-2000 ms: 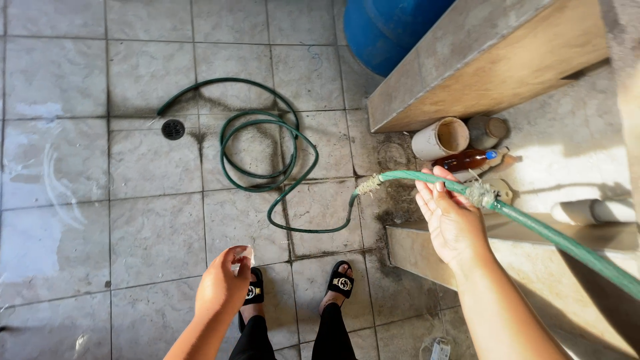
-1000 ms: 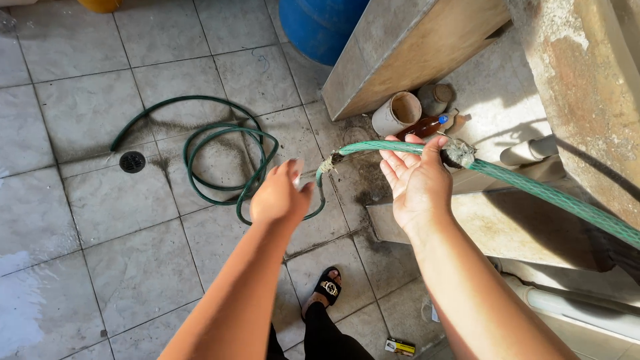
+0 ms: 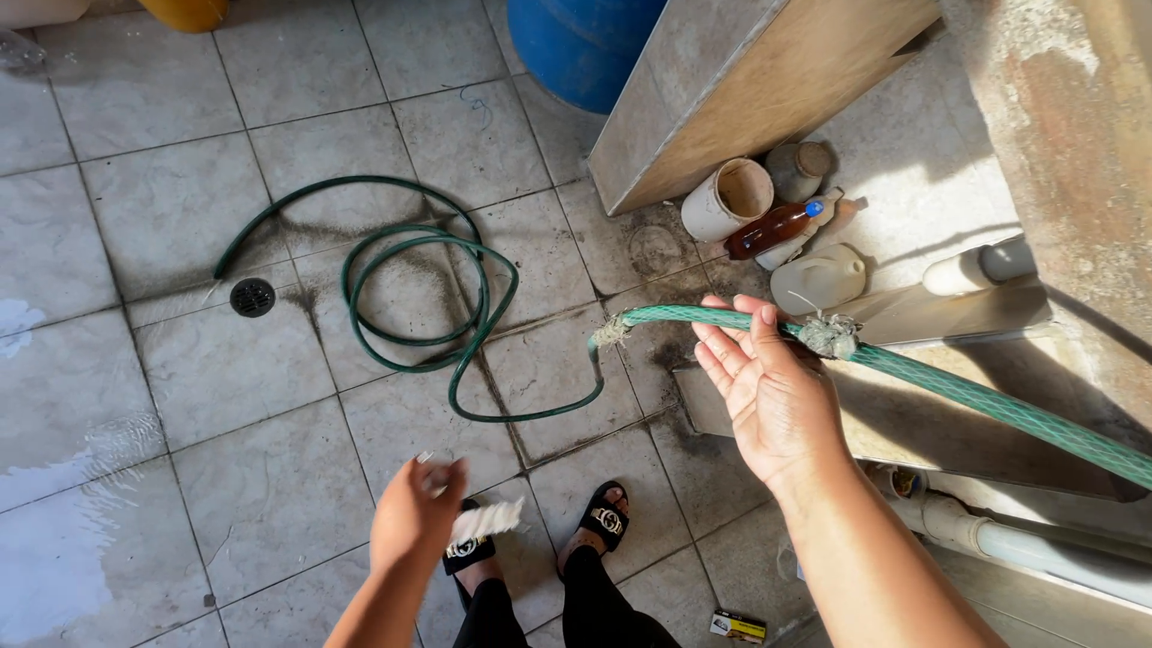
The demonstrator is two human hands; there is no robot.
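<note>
My right hand [image 3: 774, 396] holds the thick green garden hose [image 3: 999, 400] from below, thumb over it, between two lumpy tied wrappings. The wrapping on the right [image 3: 830, 336] is greyish; the frayed one on the left [image 3: 612, 333] sits where a thinner dark green hose [image 3: 526, 418] joins. That thinner hose lies looped on the tiled floor, its free end beside a round drain. Low at centre, my left hand [image 3: 418, 508] is closed around a whitish strip of material [image 3: 486, 524], which sticks out toward the right. The left fingers are slightly blurred.
A blue barrel [image 3: 585, 45] and a tiled partition [image 3: 720, 99] stand at the top. Beside them are a white pot [image 3: 727, 200], a brown bottle [image 3: 774, 230] and a plastic jug [image 3: 819, 279]. A small yellow-black box [image 3: 738, 626] lies near my sandals. Water wets the left floor.
My left hand has moved from near the left wrapping down toward my feet, and the whitish strip now shows plainly in it. My right hand still holds the hose.
</note>
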